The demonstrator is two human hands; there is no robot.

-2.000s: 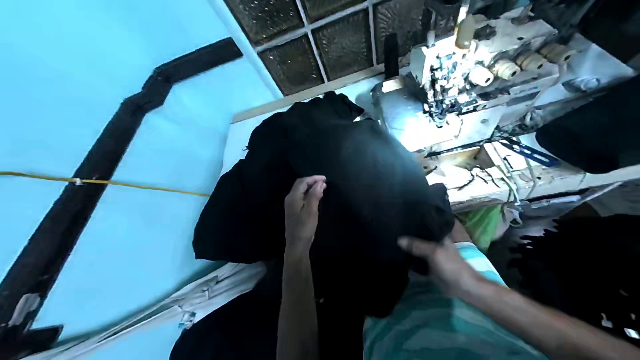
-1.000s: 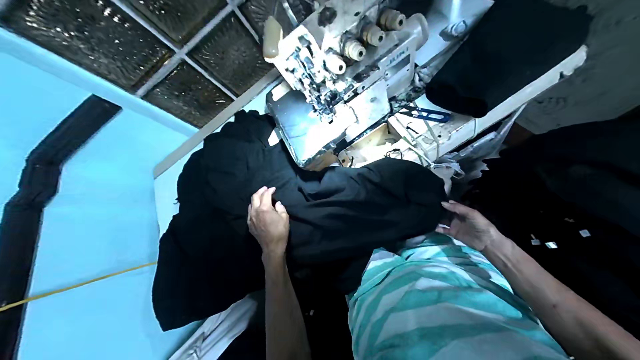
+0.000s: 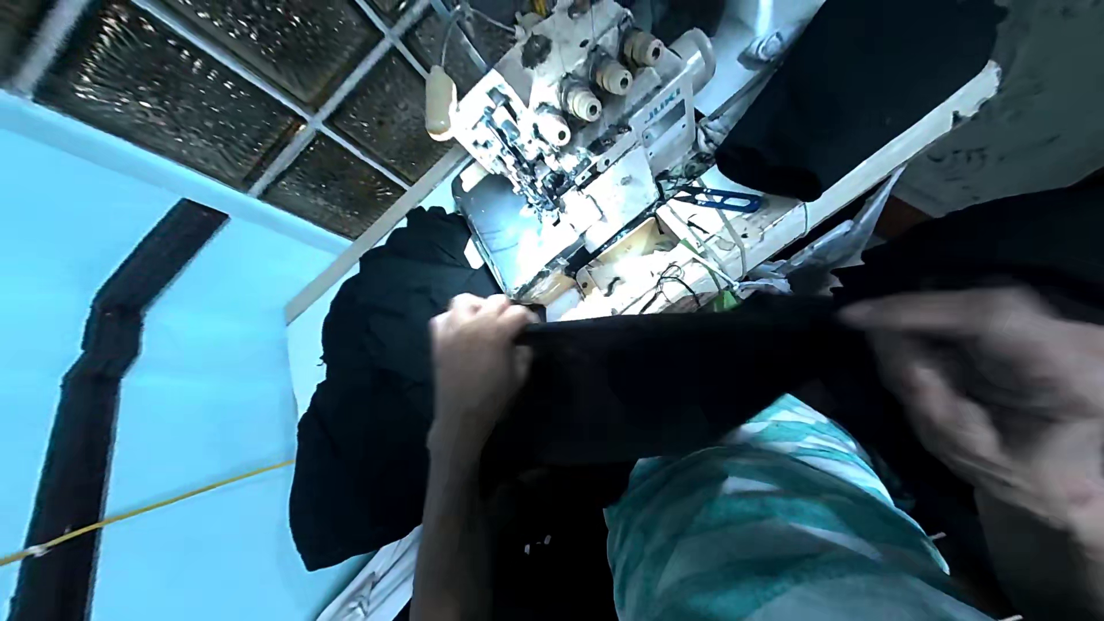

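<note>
My left hand [image 3: 479, 354] is closed on one end of a stretch of black fabric [image 3: 655, 371], just below the front of a Juki overlock sewing machine [image 3: 578, 129]. The fabric runs across above my lap toward my right hand [image 3: 992, 405], which is blurred at the right and near the camera; its fingertips meet the fabric's far end, and how firmly they grip is unclear. More black cloth [image 3: 379, 371] lies bunched left of my left hand. On the worktable beside the machine lies a pair of blue-handled thread snips [image 3: 720, 198].
Another black cloth [image 3: 854, 95] hangs over the table edge [image 3: 914, 129] at the upper right. Loose threads [image 3: 673, 280] lie below the machine. A glass-block window [image 3: 259, 78] and a blue wall [image 3: 216, 371] with a yellow cord [image 3: 172, 500] stand at the left.
The black fabric that lay spread over my lap is now drawn out in a band between my hands. My right hand has come up and closer to the camera. The view has shifted toward the machine.
</note>
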